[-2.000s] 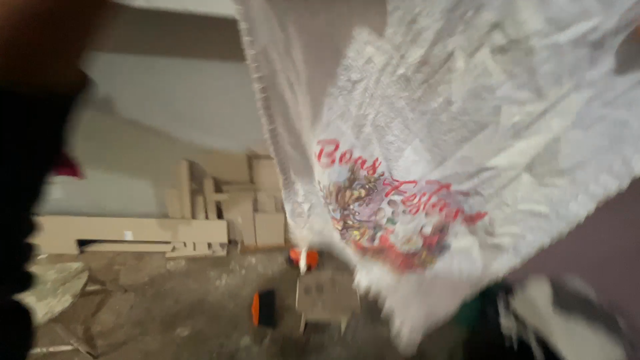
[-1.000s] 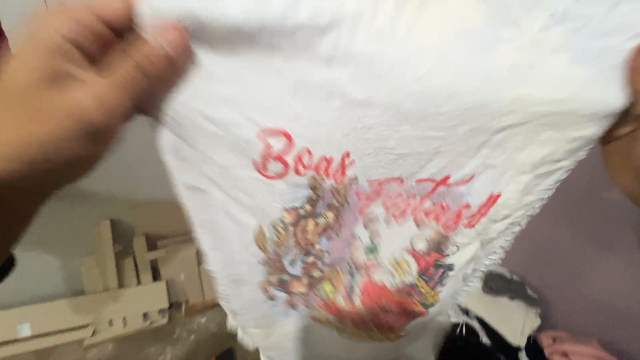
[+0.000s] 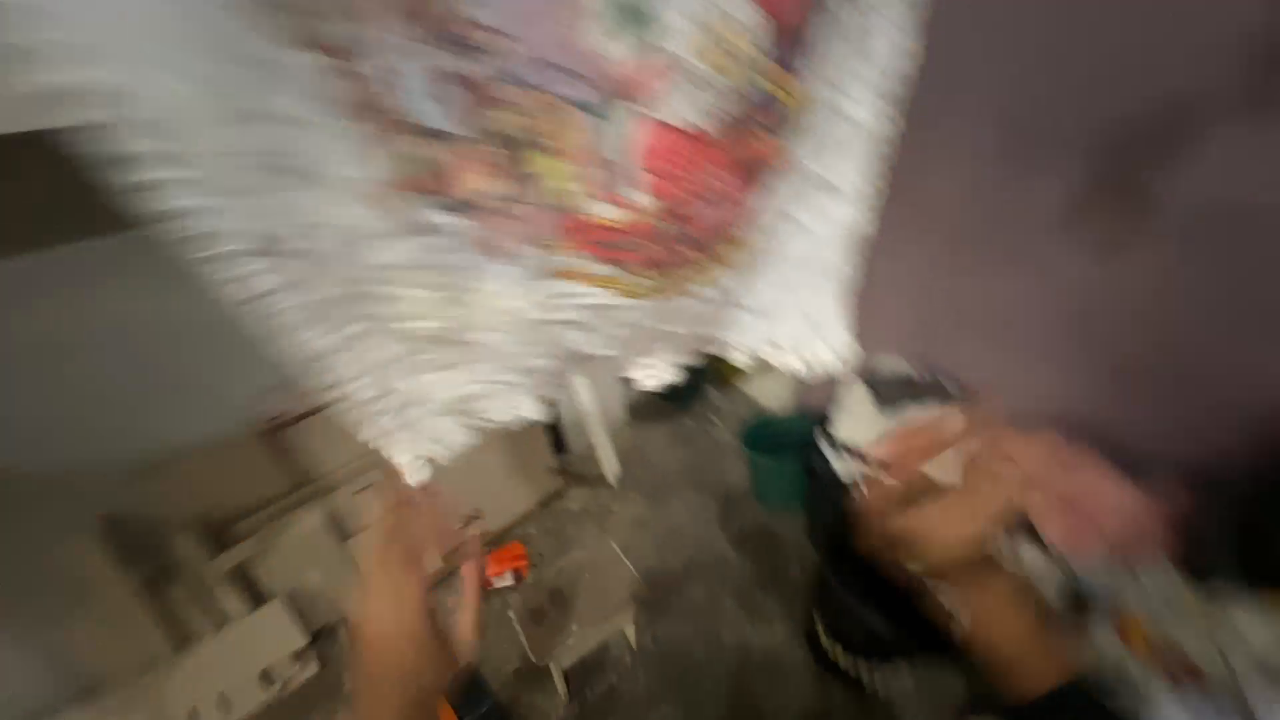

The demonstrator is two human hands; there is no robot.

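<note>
A white cloth with a frilled edge and a colourful festive print fills the upper middle, blurred by motion. My left hand is raised at the lower left, its fingertips at the cloth's lower left corner; whether they pinch it is too blurred to tell. At the right, my right hand is just below the cloth's lower right corner, and the blur hides whether its fingers hold the edge.
Cardboard pieces lie at the lower left. An orange object is near a small stool-like piece on the floor. A green bucket and a dark bag-like thing stand near my right hand. A mauve wall rises at the right.
The printed cloth has moved higher in view, and its lettering is out of sight. My hands, at the cloth's upper sides one second ago, are now at its lower corners.
</note>
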